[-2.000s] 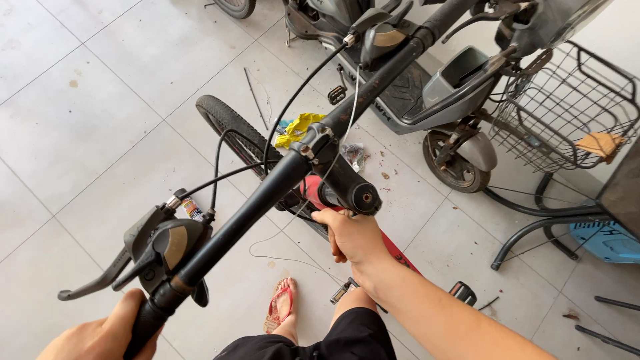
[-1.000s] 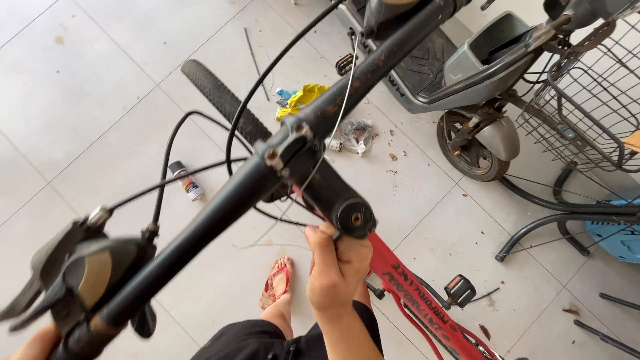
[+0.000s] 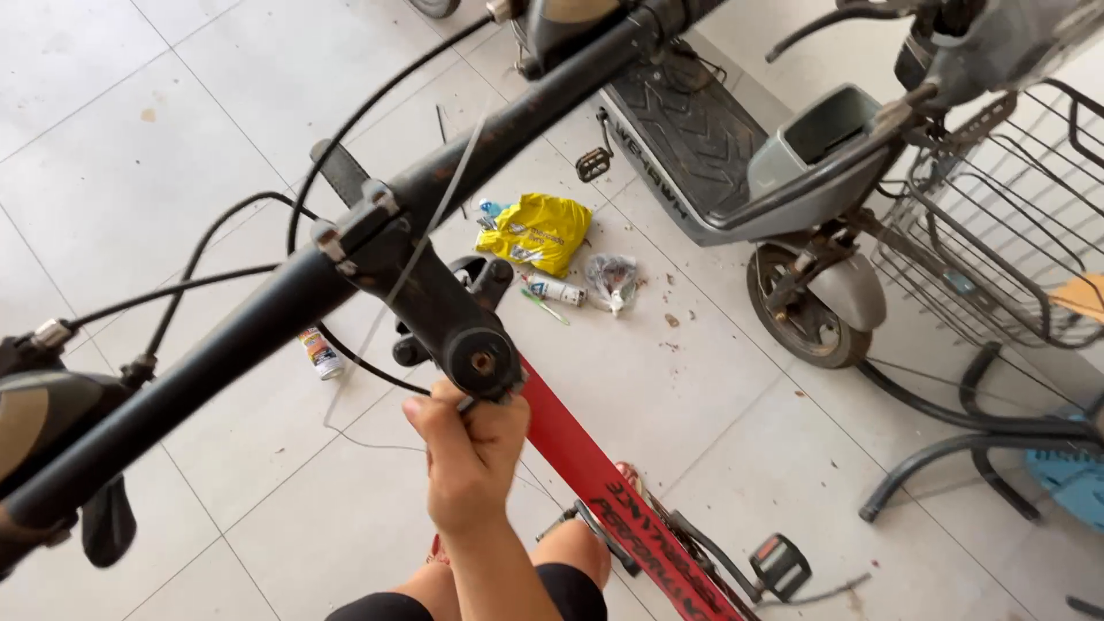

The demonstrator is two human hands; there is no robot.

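A black bicycle handlebar (image 3: 259, 319) crosses the head view diagonally, clamped to a black stem (image 3: 440, 302) above a red bicycle frame (image 3: 569, 448). My right hand (image 3: 470, 440) is closed at the rear of the stem, just below its round top cap (image 3: 481, 362), its fingers around a small dark tool, seemingly a hex key, mostly hidden by them. Black cables loop from the handlebar past the stem, and a thin bare wire (image 3: 371, 444) hangs loose. A brake and shifter unit (image 3: 60, 414) sits toward the bar's left end. My left hand is out of view.
On the tiled floor lie a yellow plastic bag (image 3: 548, 233), a spray can (image 3: 556, 290), a clear bag of small parts (image 3: 612, 280) and another can (image 3: 323, 352). A grey electric scooter (image 3: 690, 172) with a wire basket (image 3: 992, 233) stands at the right, beside black curved tubes (image 3: 914, 474).
My left hand, on the bar's left end two seconds ago, has left the view. The right hand stays at the stem's rear. The handlebar now looks nearer, and the floor items show more fully.
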